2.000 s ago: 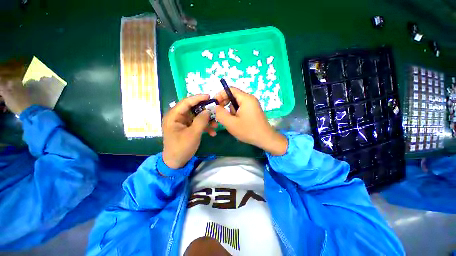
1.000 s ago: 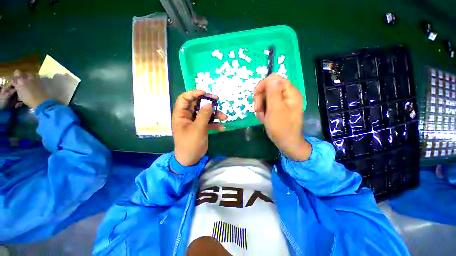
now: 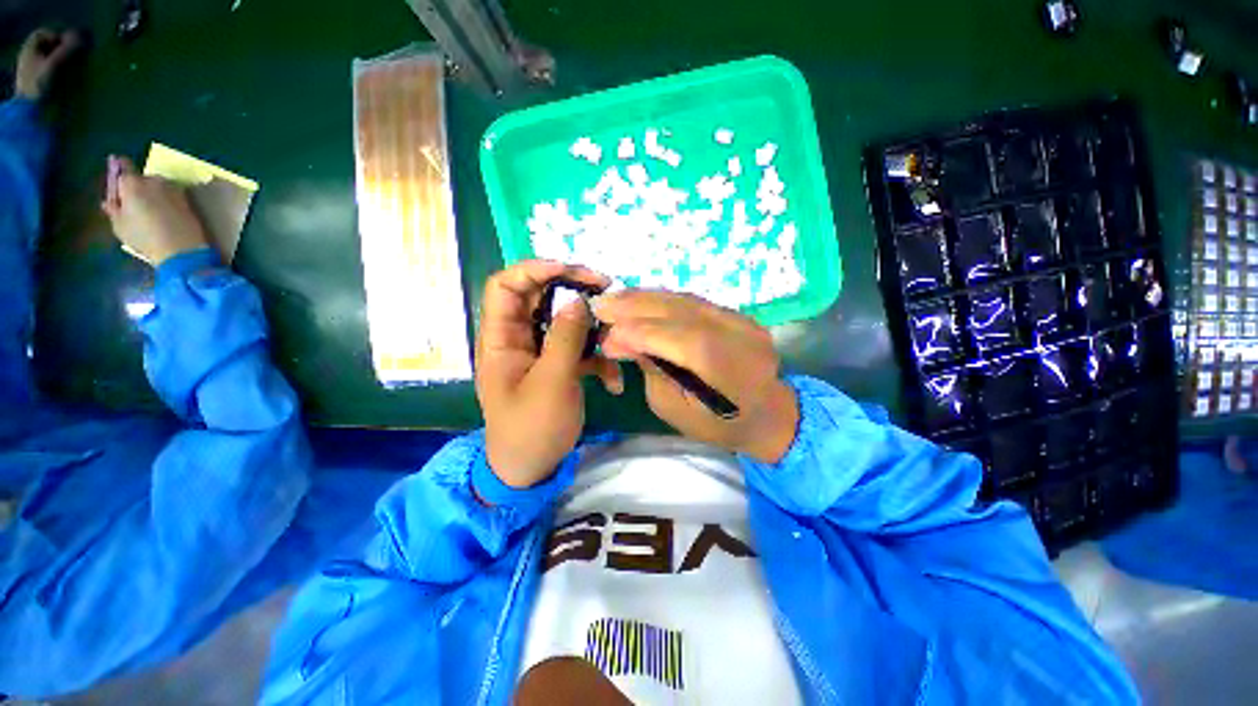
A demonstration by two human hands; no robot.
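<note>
My left hand (image 3: 533, 372) holds a small black device housing (image 3: 556, 304) with a whitish part in it, thumb across its face. My right hand (image 3: 704, 361) touches the housing's right side with its fingertips. It also holds slim black tweezers (image 3: 694, 386), which lie under the palm and point down to the right. Whether a small piece is between the right fingertips is not clear. A green tray (image 3: 825, 207) with many loose white pieces (image 3: 649, 228) lies just beyond my hands.
A strip sheet (image 3: 407, 221) lies left of the tray, below a grey metal upright (image 3: 483, 39). A black blister tray (image 3: 1028, 276) and a pocket tray (image 3: 1224, 290) lie right. Small black assemblies (image 3: 1060, 17) lie at the far right. Another person's hand (image 3: 155, 214) is on a pale sheet (image 3: 221, 200) at left.
My right hand has come back from over the green tray to the housing, and the tweezers now point down instead of up. The neighbour's hand has moved onto the pale sheet.
</note>
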